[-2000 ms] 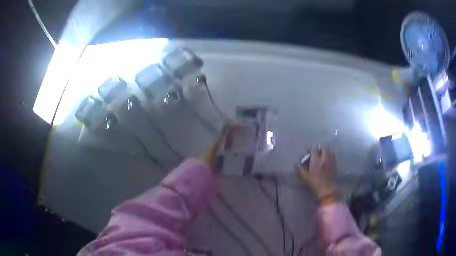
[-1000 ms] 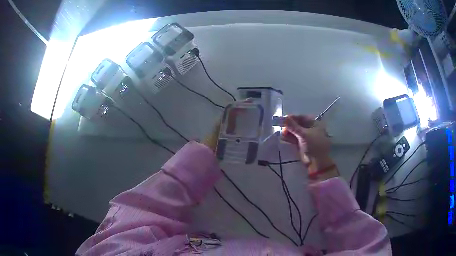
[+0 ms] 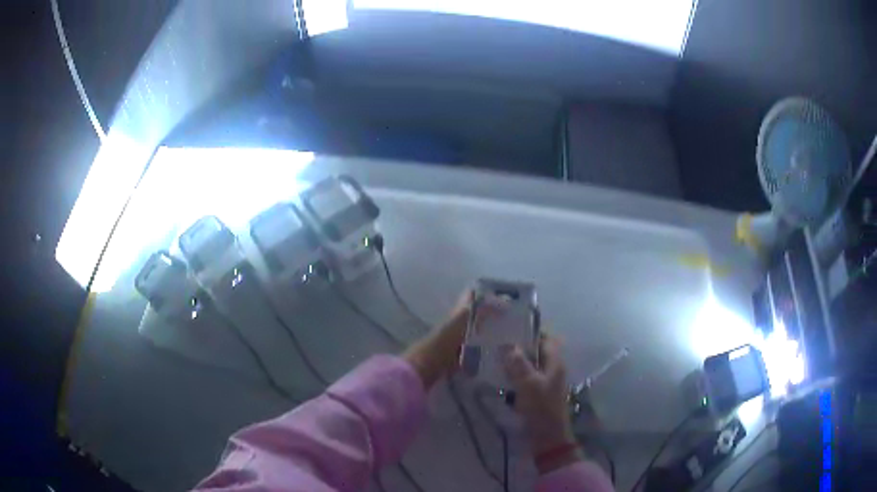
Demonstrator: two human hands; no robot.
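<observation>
A pale rectangular lamp housing (image 3: 498, 332) with a dark U-shaped frame is held up over the table at the middle. My left hand (image 3: 450, 338) grips it from the left side, its fingers partly hidden behind the housing. My right hand (image 3: 540, 384) is on its lower right part, with the thumb on its face. The image is somewhat blurred there. A black cord (image 3: 506, 452) hangs below the housing. A thin rod (image 3: 601, 369), perhaps a screwdriver, lies on the table right of my right hand.
Several corded lamps (image 3: 281, 238) stand in a row at the left back. A lit lamp (image 3: 736, 375) stands at the right, with a black handheld device (image 3: 716, 452) beside it. A desk fan (image 3: 804, 161) and slotted trays (image 3: 800, 300) are at the far right.
The housing has turned and both hands are now on it; my right hand moved from its side to its lower face. The view has tilted up, showing the bright panel at the back.
</observation>
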